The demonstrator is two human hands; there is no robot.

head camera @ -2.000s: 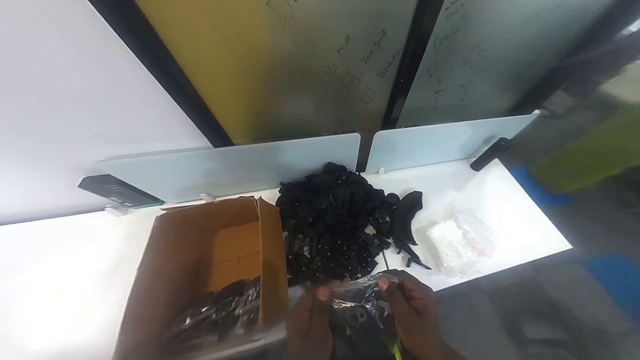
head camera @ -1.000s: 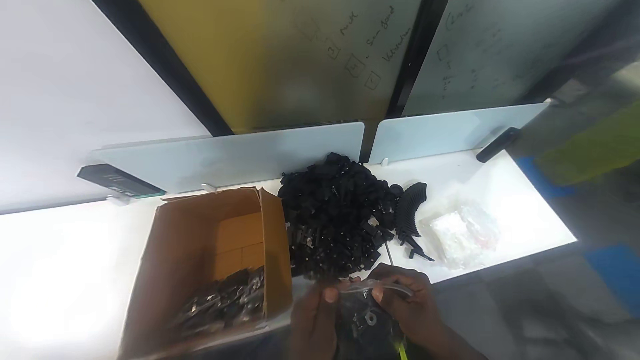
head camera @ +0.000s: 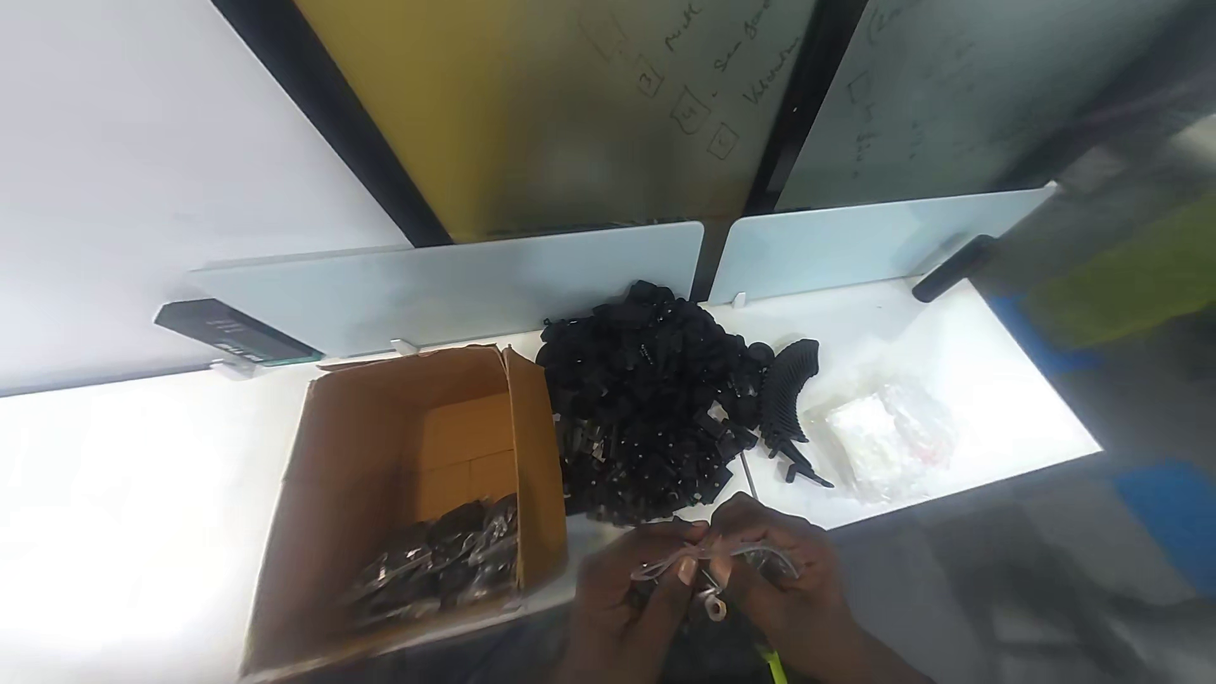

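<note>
Close together at the lower middle, my left hand [head camera: 632, 598] and my right hand [head camera: 784, 579] pinch the top edge of a clear plastic bag [head camera: 717, 551] between thumbs and fingers. Small dark parts and a pale ring-shaped piece [head camera: 714, 606] show at the bag, largely hidden by my fingers. Beyond my hands a large heap of small black plastic parts [head camera: 655, 399] lies on the white table. Left of them stands an open cardboard box [head camera: 541, 475] with several clear bags of dark parts [head camera: 446, 560] inside.
A curved ribbed black part [head camera: 788, 389] and small black pieces [head camera: 800, 463] lie right of the heap. Farther right is a clear bag with white contents [head camera: 883, 437]. Low frosted dividers [head camera: 475, 290] line the table's back edge. A yellow-green strip [head camera: 774, 665] hangs below my right hand.
My hands have come closer together on the bag's edge, which was more spread out between them two seconds ago. The heap and the box have stayed in place.
</note>
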